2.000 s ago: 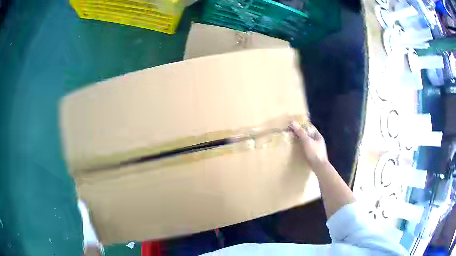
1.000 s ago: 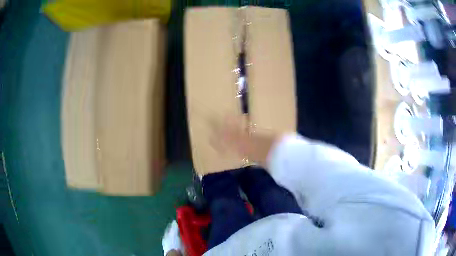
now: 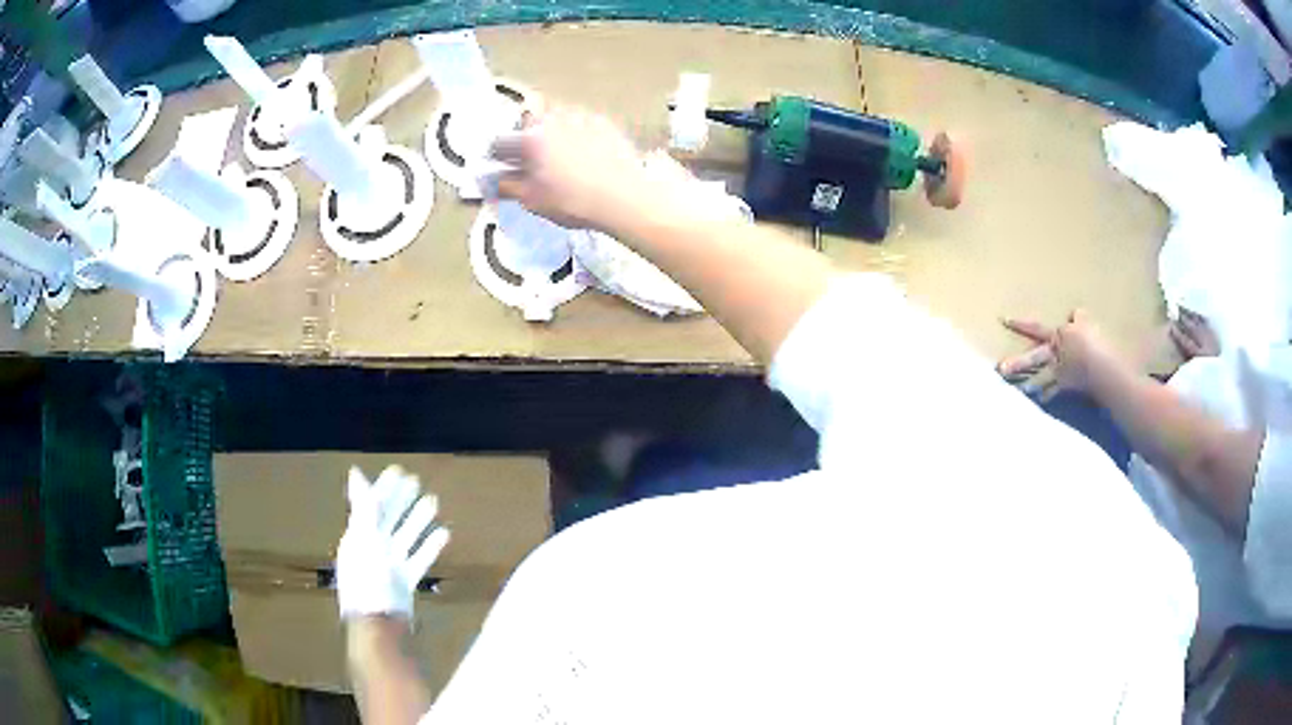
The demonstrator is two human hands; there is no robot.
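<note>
Several white disc-and-stem inserts (image 3: pixel 376 198) stand on the cardboard-covered bench (image 3: pixel 680 333). My right hand (image 3: pixel 560 167) is bare, with its fingers closed around the upright stem of the front insert (image 3: pixel 527 269); its disc rests at the bench. My left hand (image 3: pixel 383 545), in a white glove, is empty with fingers spread, over a brown carton (image 3: pixel 489 496) below the bench. A crumpled white cloth (image 3: pixel 645 269) lies beside the front insert, partly under my right forearm.
A dark green motor (image 3: pixel 825 170) has a reddish-brown wheel at its right and a pale wheel at its left. Another person's hand (image 3: pixel 1063 354) is at the right, near white sheets (image 3: pixel 1204 213). A green crate (image 3: pixel 177 496) stands lower left. A green conveyor runs behind the bench.
The view has turned from the floor cartons to the bench. My right hand has left the carton top and is now at an insert. My gloved left hand has come up over a carton.
</note>
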